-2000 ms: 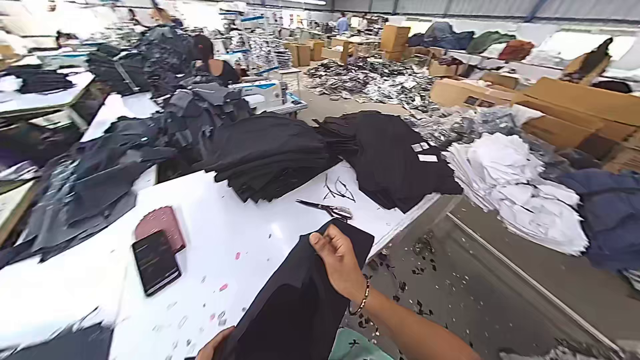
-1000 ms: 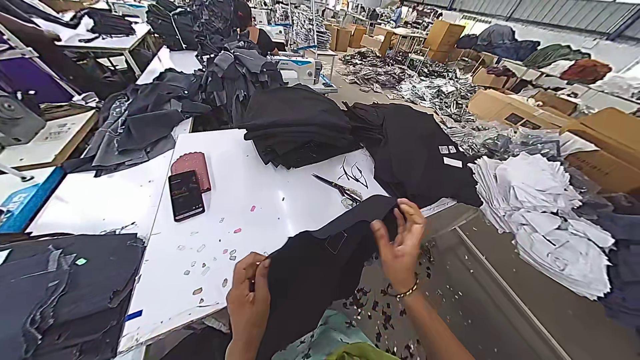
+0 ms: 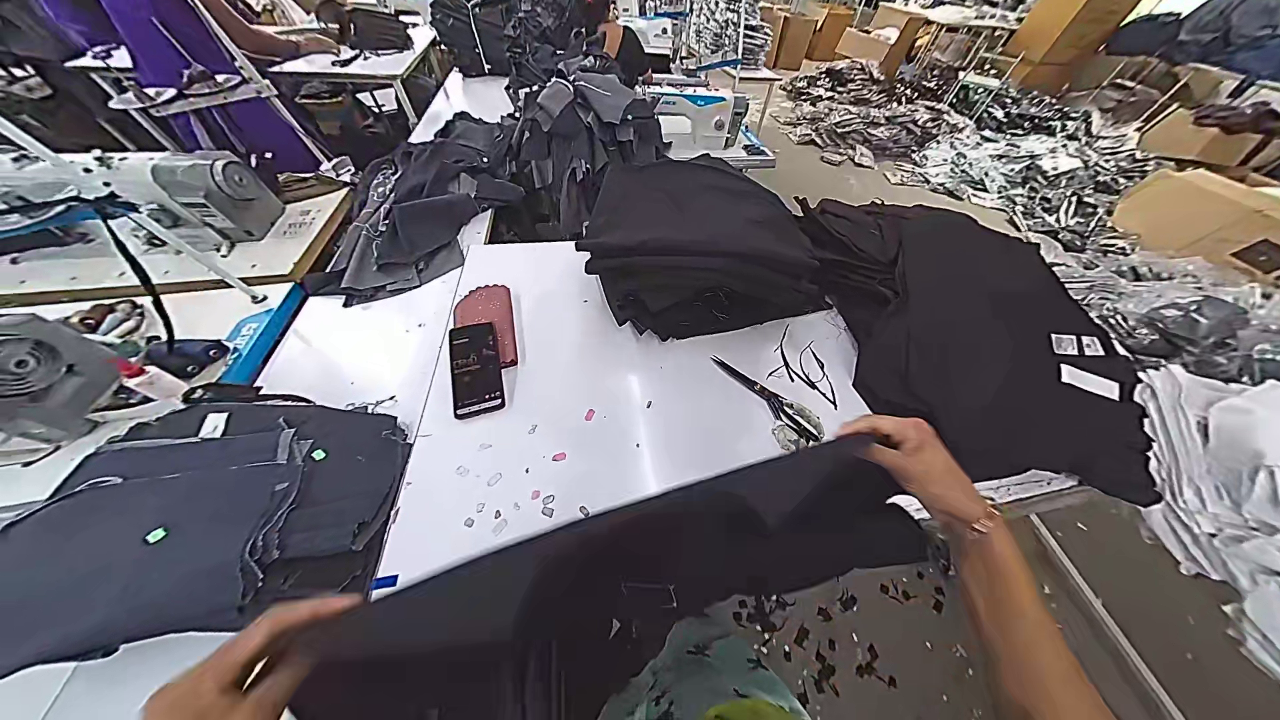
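Observation:
A black fabric garment piece (image 3: 600, 560) is stretched between my hands over the near edge of the white table (image 3: 540, 400). My left hand (image 3: 255, 660) grips its left end at the bottom left. Its upper right corner is pinched by my right hand (image 3: 920, 465), near the handles of black scissors (image 3: 775, 400). Dark thread scraps (image 3: 803, 370) lie beyond the scissors. A smartphone (image 3: 477, 370) partly overlaps a pink scalloped case (image 3: 490, 310). Behind them is a stack of folded black fabric (image 3: 700, 250), with black garments bearing white labels (image 3: 980, 340) to its right.
Dark grey panels (image 3: 200, 520) lie at left, near a sewing machine (image 3: 180, 190). Another machine (image 3: 695, 115) and grey cloth heaps (image 3: 590, 120) stand behind. White cloth bundles (image 3: 1210, 450), plastic-wrapped piles and cardboard boxes (image 3: 1200, 225) line the right. Clippings litter the floor. A person (image 3: 625, 50) sits farther back.
My hands have moved apart, and the black fabric, bunched two seconds ago, is now spread wide between them. The view has swung left, showing more of the sewing machines.

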